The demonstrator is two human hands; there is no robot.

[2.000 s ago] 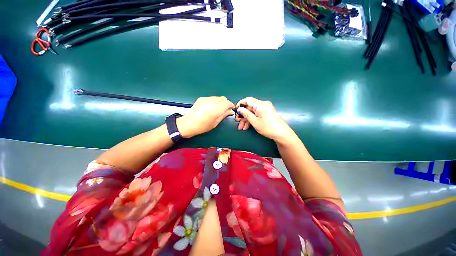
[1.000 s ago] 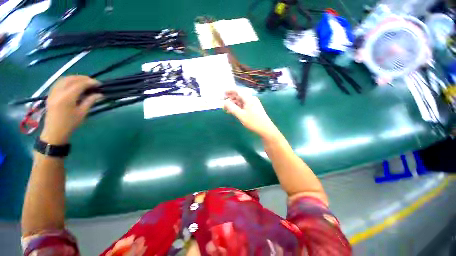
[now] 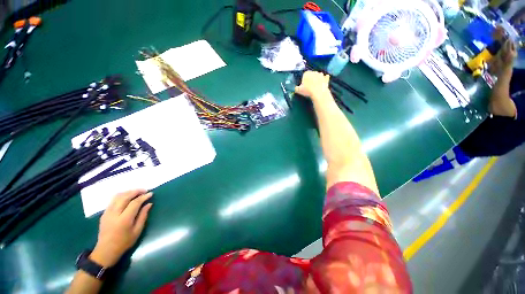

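Note:
Sleeved black harnesses (image 3: 63, 175) lie at the left, their connector ends on a white paper sheet (image 3: 184, 140). My left hand (image 3: 124, 221) rests at the sheet's near edge with fingers apart, holding nothing. My right hand (image 3: 314, 84) reaches far out over the pile of black sleeves (image 3: 350, 91); its fingertips are at the pile, and whether they grip a sleeve cannot be told. Twisted red, yellow and black wires (image 3: 198, 106) lie between the hands, beside a clear plastic bag (image 3: 267, 109).
At the back are a black and yellow tool (image 3: 244, 22), another clear bag (image 3: 282, 54), a blue bin (image 3: 318, 34) and a pink and white fan (image 3: 400, 34). Orange-handled tools (image 3: 22, 37) lie far left. Another person's arm (image 3: 502, 86) shows at the right.
The view has turned right. My left hand has left the black harnesses and come down to the sheet's near edge. My right hand has reached out to the black sleeves.

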